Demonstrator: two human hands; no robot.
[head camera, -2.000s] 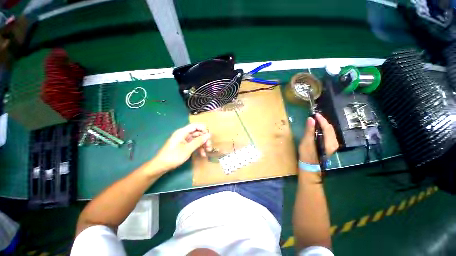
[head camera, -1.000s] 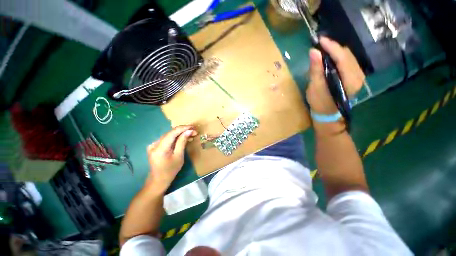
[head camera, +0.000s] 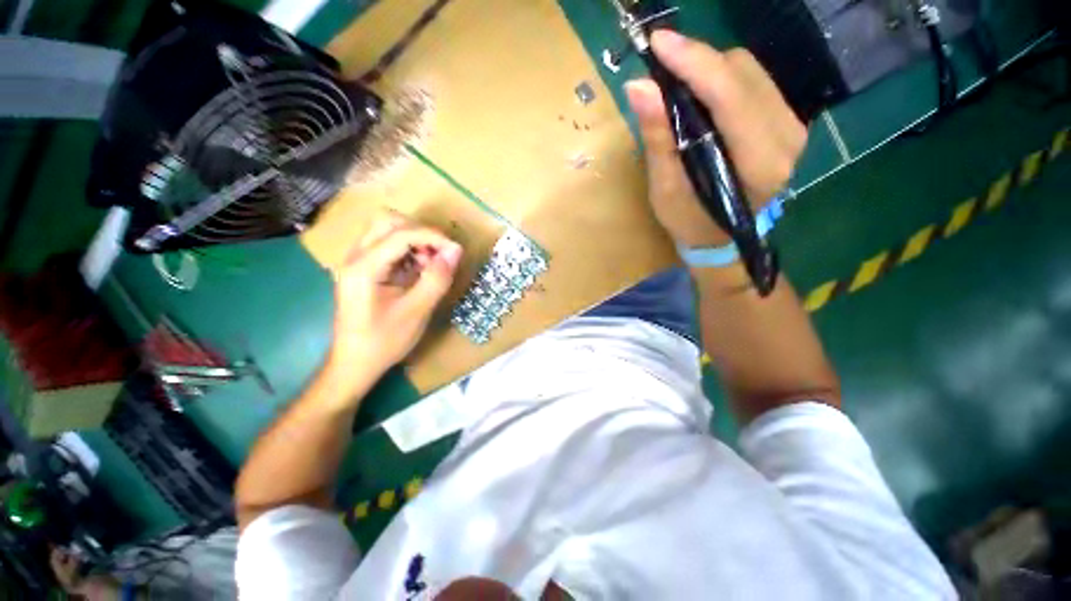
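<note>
A small green circuit board panel with rows of silvery parts lies on the tan board. My left hand is just left of the panel, fingers curled with thumb and fingertips together; whether something tiny is pinched there is too blurred to tell. My right hand grips the black handle of the soldering iron at the right, away from the panel. The iron's metal front part points up and is cut off by the top edge. A light blue band is at my right wrist.
A black fan with a round wire grille stands upper left, with fine pale clippings beside it. A narrow green strip lies above the panel. Red and silvery pieces lie at left. A black box is at upper right.
The view has turned and shifted, so the fan and panel sit further left. My left hand is closer to the panel. My right hand still holds the iron; its tip has left the top of the picture.
</note>
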